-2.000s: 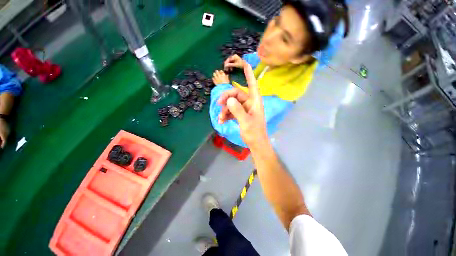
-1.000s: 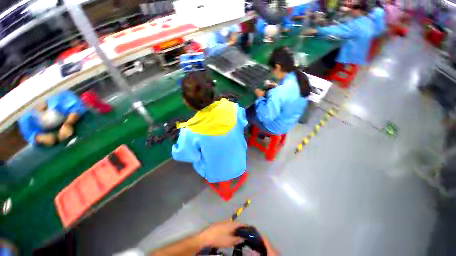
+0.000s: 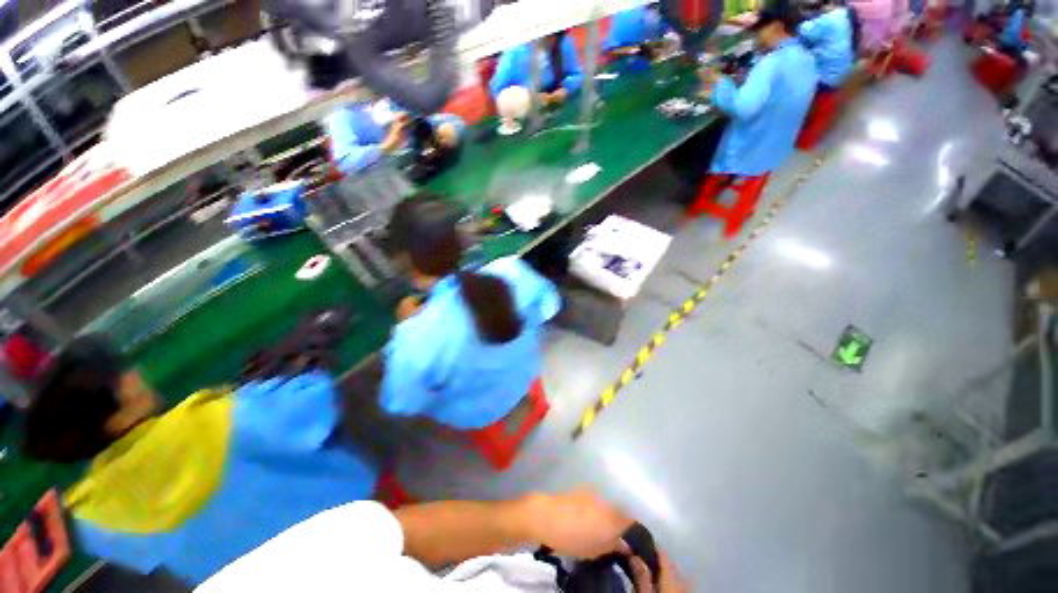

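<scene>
My left hand [image 3: 580, 521], bare with a white sleeve, is at the bottom centre, closed on a black looped strap [image 3: 609, 568]. My right hand [image 3: 669, 575] is at the strap's right side with its fingers around it; most of it is cut off by the bottom edge. The strap is blurred and partly hidden by the hands, above the grey floor and away from the bench.
Workers in blue smocks sit along the green bench [image 3: 464, 185], one with a yellow hood at lower left. A salmon-red tray [image 3: 29, 556] is at the left edge. An open box [image 3: 621, 255], red stools and yellow-black floor tape [image 3: 685, 310] stand ahead. Metal frames are at right.
The right hand went from pointing over the bench to the strap at the bottom, where both hands now are. The view has swung right along the line, so the tray moved to the left edge.
</scene>
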